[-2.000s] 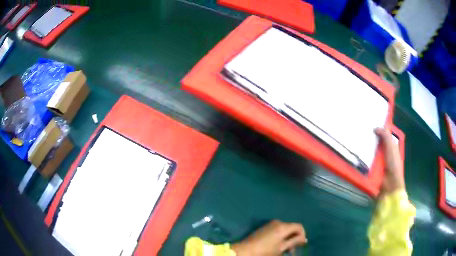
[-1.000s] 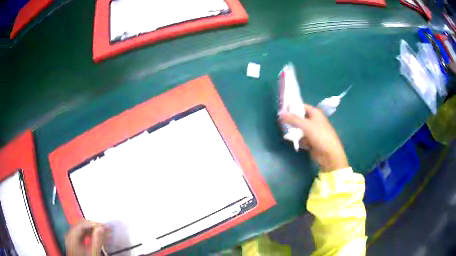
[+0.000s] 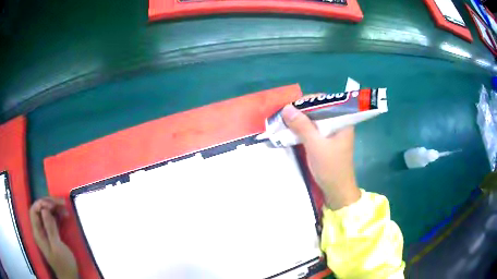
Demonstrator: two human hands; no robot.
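A white display panel (image 3: 196, 218) with a thin black edge lies on a red foam pad (image 3: 180, 128) in front of me. My right hand (image 3: 329, 155) is shut on the B-7000 glue tube (image 3: 335, 111). The tube lies nearly level, and its nozzle is at the black top edge of the panel, near the upper right corner. My left hand (image 3: 50, 231) is at the left side of the pad with its fingers curled and slightly blurred; whether it holds a small part cannot be told.
A needle-tip glue bottle (image 3: 418, 157) lies on the green bench (image 3: 229, 73) at the right. A white square piece (image 3: 352, 84) shows behind the tube. Another red pad (image 3: 15, 141) with a panel is at the left, and more are at the back. Clear plastic bags (image 3: 486, 125) lie at the far right.
My right hand has brought the glue tube left from the open bench to the panel's top edge. My left hand has moved from the panel's lower left corner to the pad's left side. The view has shifted.
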